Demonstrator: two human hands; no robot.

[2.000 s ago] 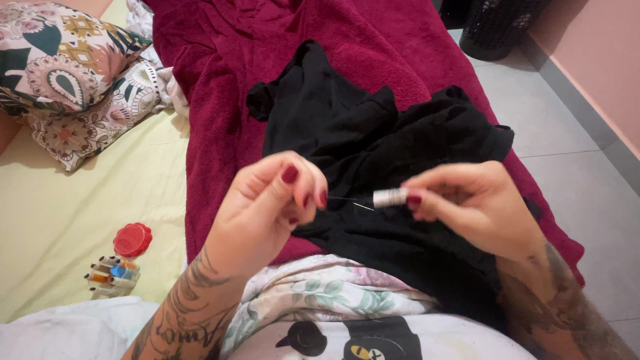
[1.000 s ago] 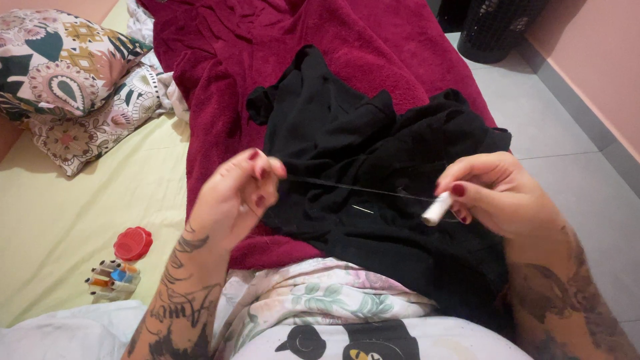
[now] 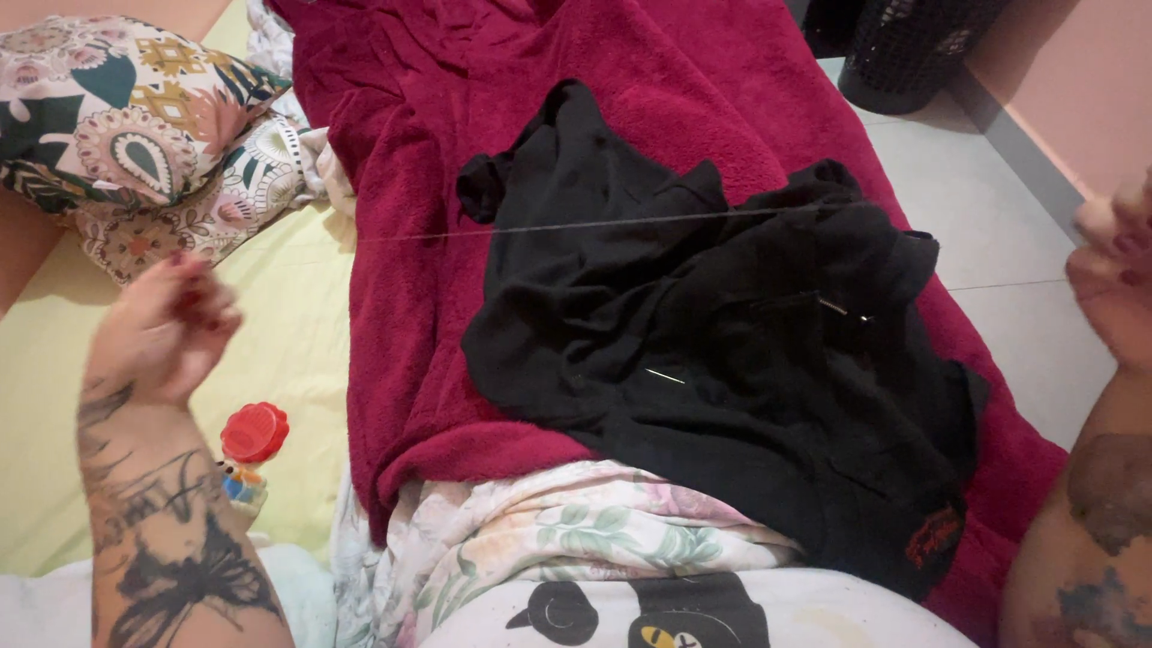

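A pale thread [image 3: 576, 223] is stretched across the view above a crumpled black garment [image 3: 720, 297]. My left hand [image 3: 171, 324], blurred, is closed at the thread's left side, over the yellow sheet. At the right edge my right hand [image 3: 1120, 261] is partly cut off with its fingers curled toward the thread's other side; the spool is not visible there. A sewing needle [image 3: 664, 375] lies on the black garment, and a metal zipper or pin-like piece [image 3: 841, 309] shows farther right on it.
The garment rests on a dark red blanket [image 3: 405, 360]. A red plastic lid or case [image 3: 255, 432] and small thread spools [image 3: 241, 484] lie on the yellow sheet [image 3: 301, 297]. Patterned pillows [image 3: 135, 117] are at the upper left, a black perforated basket [image 3: 909, 54] at the upper right.
My hands have moved far apart, left and right, with the thread drawn out longer between them. The white spool, seen earlier in my right hand, is no longer visible.
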